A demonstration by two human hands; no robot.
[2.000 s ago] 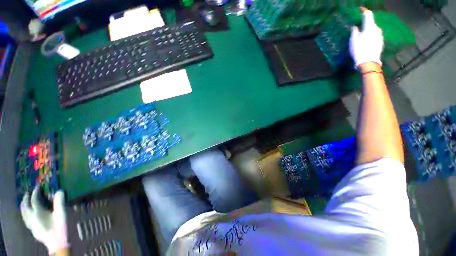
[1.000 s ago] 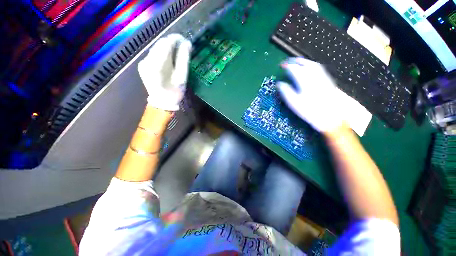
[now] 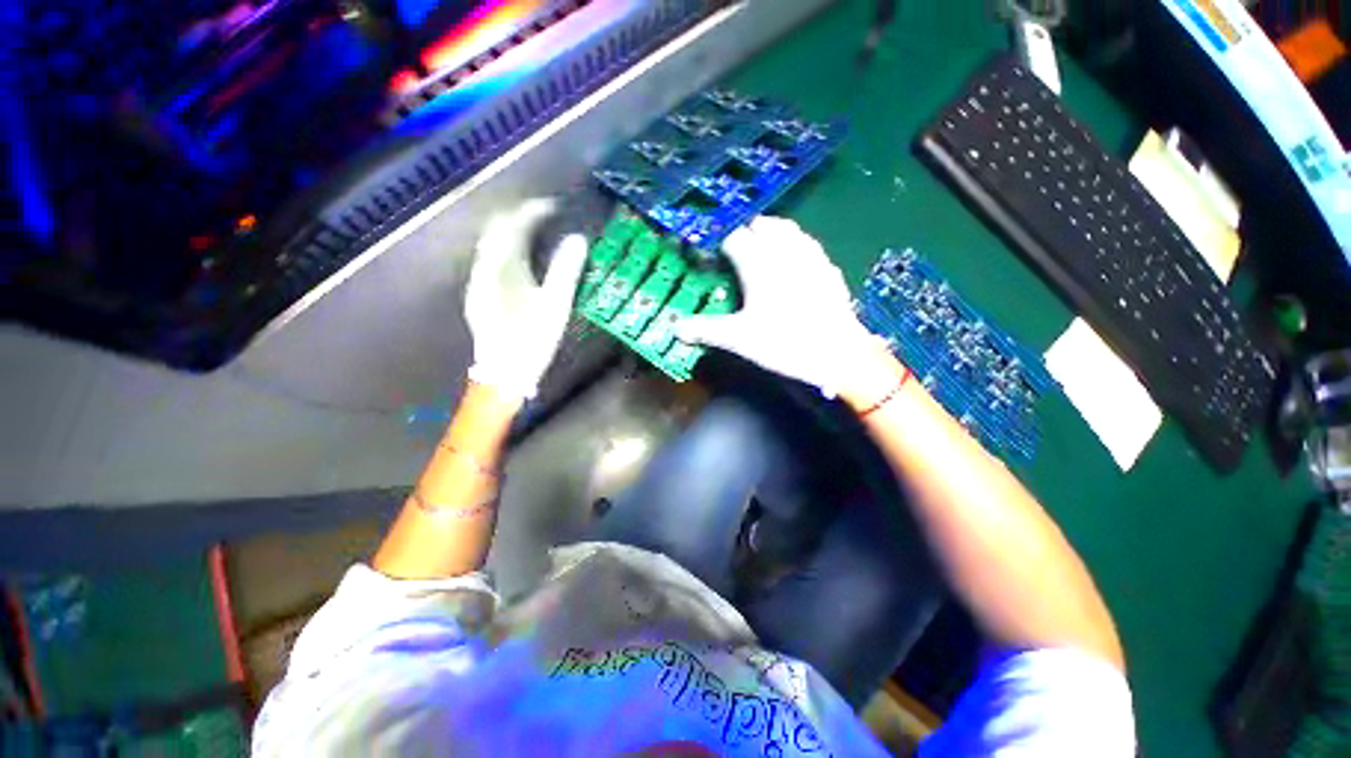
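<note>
A green circuit board (image 3: 645, 289) is tilted at the desk's left front edge, between my gloved hands. My right hand (image 3: 785, 304) grips its right side, thumb over the face. My left hand (image 3: 519, 289) is beside its left edge, thumb and fingers apart with a gap between them; whether the thumb touches the board is unclear. A blue circuit board (image 3: 726, 163) is just beyond the green one, at the desk's left end. Another blue circuit board (image 3: 956, 348) lies flat on the desk, right of my right hand, its near part close to my forearm.
The black keyboard (image 3: 1111, 245) and a pale paper note (image 3: 1104, 393) lie on the green desk (image 3: 1141, 578). The grey machine (image 3: 356, 282) with coloured light stands at left. The monitor edge is upper right. A red-edged surface (image 3: 111, 637) is at lower left.
My right hand has moved left from above the flat blue board to the green board. The green board is now tilted between my hands. The blue board beyond it shows clearly now.
</note>
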